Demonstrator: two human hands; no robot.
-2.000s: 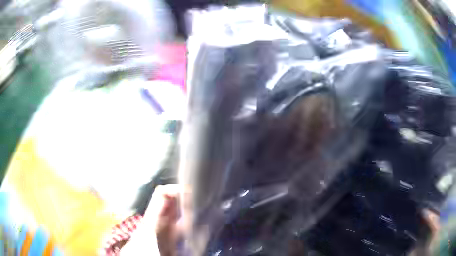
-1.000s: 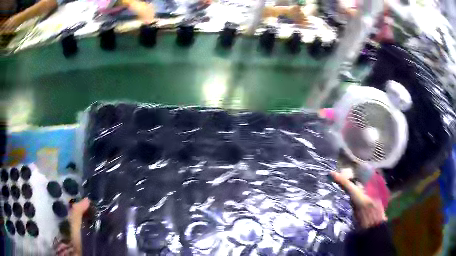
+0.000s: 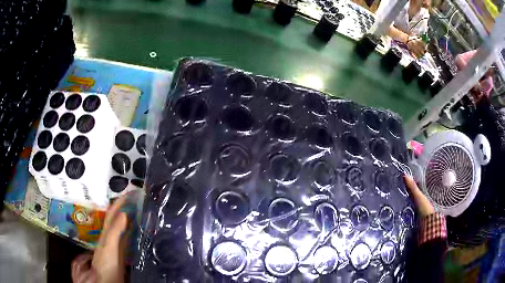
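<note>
A large black blister tray (image 3: 260, 160) with rows of round pockets fills the middle, covered by wrinkled clear plastic film with strong glare near the bottom. My left hand (image 3: 113, 243) is at its lower left edge, slightly blurred, the fingers partly hidden. My right hand (image 3: 419, 199) holds its right edge, with the fingers partly hidden by the tray. White label sheets with round black stickers (image 3: 66, 141) lie left of the tray, one partly covered by it.
A blue-and-orange printed board (image 3: 83, 221) lies under the sheets. Dark shiny trays (image 3: 33, 94) are stacked at left. A green conveyor (image 3: 127, 33) with black items runs behind. A white fan (image 3: 449, 174) stands at right, a pale metal post (image 3: 443, 88) behind. A person (image 3: 410, 27) is across the conveyor.
The view has turned left, showing more of the label sheets and the stacked trays. The film-covered tray now appears tilted, its pockets clearer. Both hands remain at its sides.
</note>
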